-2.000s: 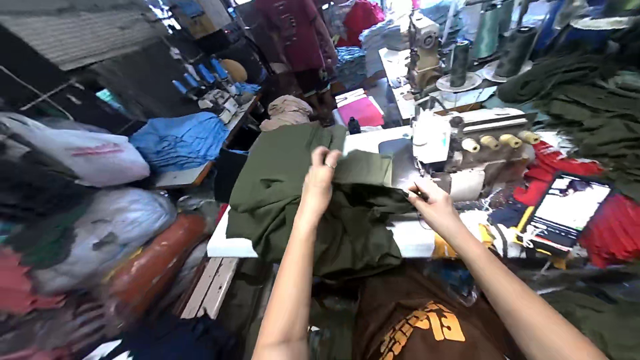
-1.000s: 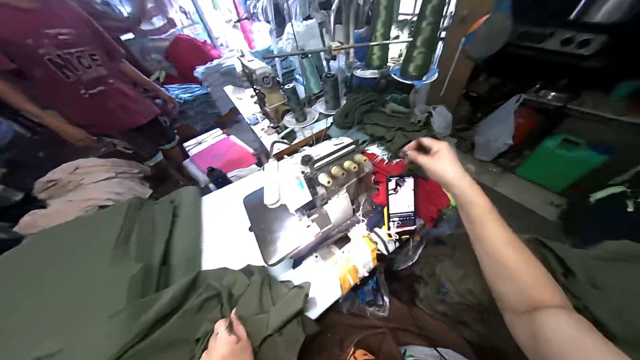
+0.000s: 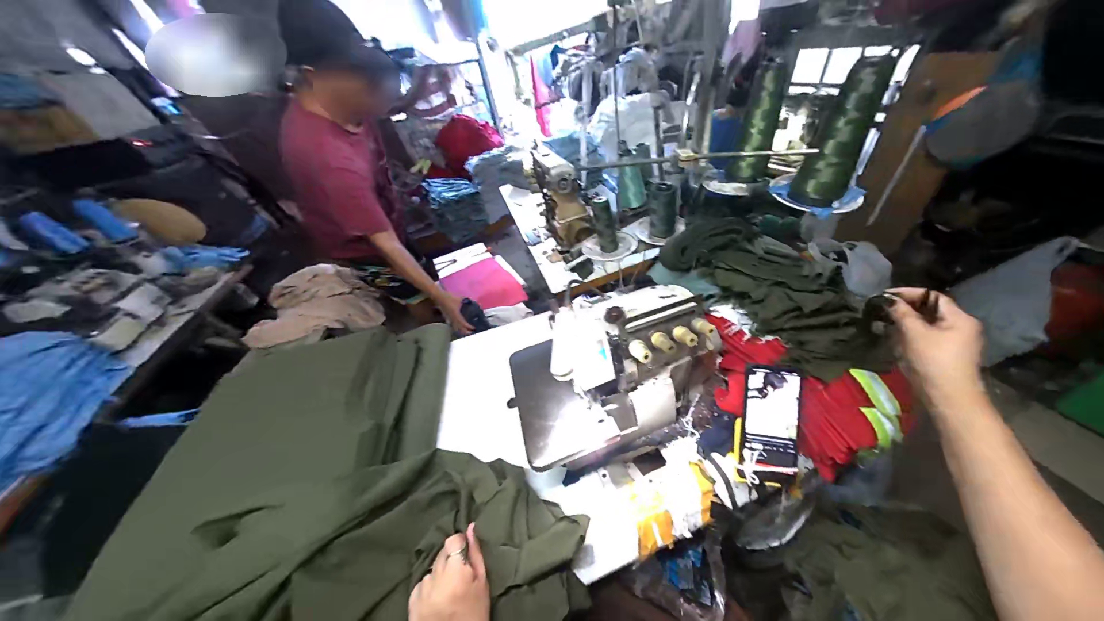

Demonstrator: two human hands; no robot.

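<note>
Olive-green fabric (image 3: pixel 285 483) is spread over the left part of the white sewing table (image 3: pixel 474 371). My left hand (image 3: pixel 453 578) rests on it near the bottom edge, fingers curled, pinching a fold. An overlock sewing machine (image 3: pixel 638 371) with several cream tension knobs stands right of the fabric. My right hand (image 3: pixel 936 336) is raised at the right, its fingers closed on a small dark item, possibly a scrap of cloth, too unclear to name. Behind and left of that hand lies a heap of dark green cloth (image 3: pixel 776 293), with red fabric (image 3: pixel 841 423) below it.
A smartphone (image 3: pixel 772 414) with a lit screen lies right of the machine. Large green thread cones (image 3: pixel 841 138) stand behind. A person in a maroon shirt (image 3: pixel 332 181) reaches to a dark object (image 3: pixel 473 315) beside pink material (image 3: pixel 483 283). Blue cloth (image 3: pixel 52 397) lies far left.
Two seconds ago both hands were on the green fabric before the machine; my right hand has since moved off it to the right. The person in maroon now reaches to the table. The view has swung right.
</note>
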